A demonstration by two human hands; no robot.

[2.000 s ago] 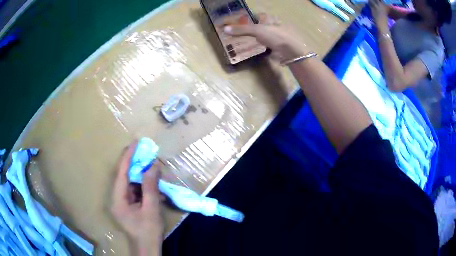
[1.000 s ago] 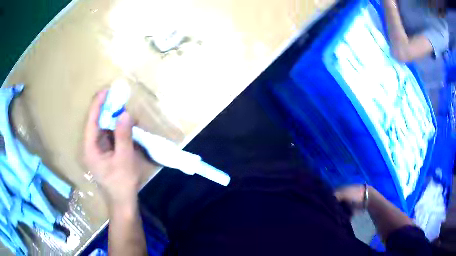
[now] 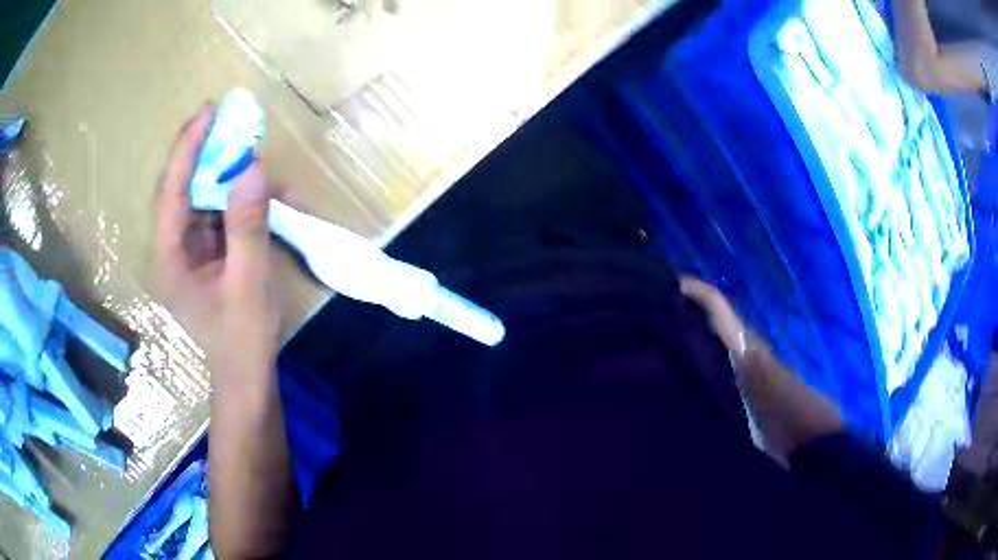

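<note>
My left hand (image 3: 224, 219) holds a pale blue-white moulded limb part (image 3: 356, 266) by its wide knobbed end, over the tan table. A dark blue patch shows on that end, beside my thumb. The shaft points down and right past the table edge, with its narrow plug over my dark clothing. My right hand (image 3: 717, 312) is low at my right side, against the dark clothing. It is blurred and its fingers are partly hidden, so what it holds cannot be told. The phone cannot be made out.
Similar pale parts (image 3: 55, 350) lie piled on the table at the left. A blue crate (image 3: 810, 208) full of pale parts stands at the right. More parts (image 3: 186, 520) sit in blue below the table's lower edge. Another person's arm (image 3: 930, 55) is at the top right.
My right hand has left the table, where it held a phone, and is now down at my right side. My left hand still holds the part. The view has shifted, and the dish has left the picture.
</note>
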